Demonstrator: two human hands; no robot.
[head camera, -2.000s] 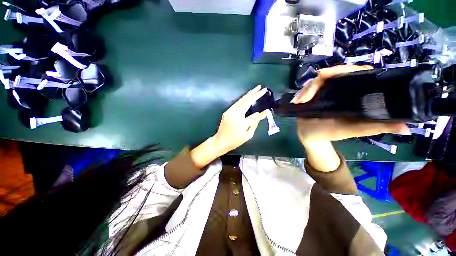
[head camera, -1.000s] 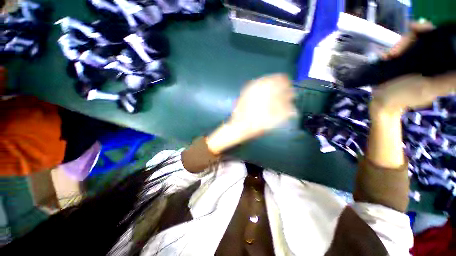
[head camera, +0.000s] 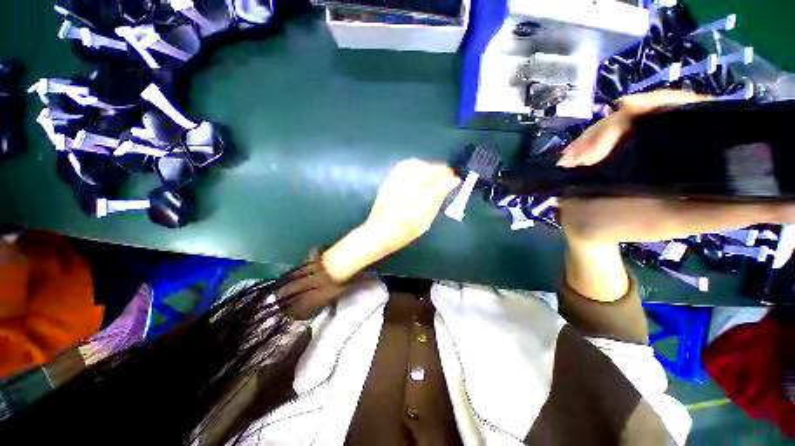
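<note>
My left hand (head camera: 403, 207) holds a small black module (head camera: 479, 163) by its left side above the green mat, just below the screw feeder. A white ribbon cable (head camera: 462, 196) hangs from the module. My right hand (head camera: 601, 183) grips a thick black electric screwdriver (head camera: 697, 150), lying level and pointing left. Its front end is close to the module; the bit is not clear, so I cannot tell whether it touches.
The blue-sided screw feeder (head camera: 558, 74) stands behind the hands, with a shallow white box (head camera: 397, 33) to its left. Modules with pale cables (head camera: 166, 139) are spread at the left, and more (head camera: 719, 65) lie at the right. A person in orange (head camera: 48, 283) sits at the left.
One second ago the screwdriver was raised near the feeder and the left hand showed no clear module. Now the screwdriver is lower, by a module in the left hand. The camera view has turned back.
</note>
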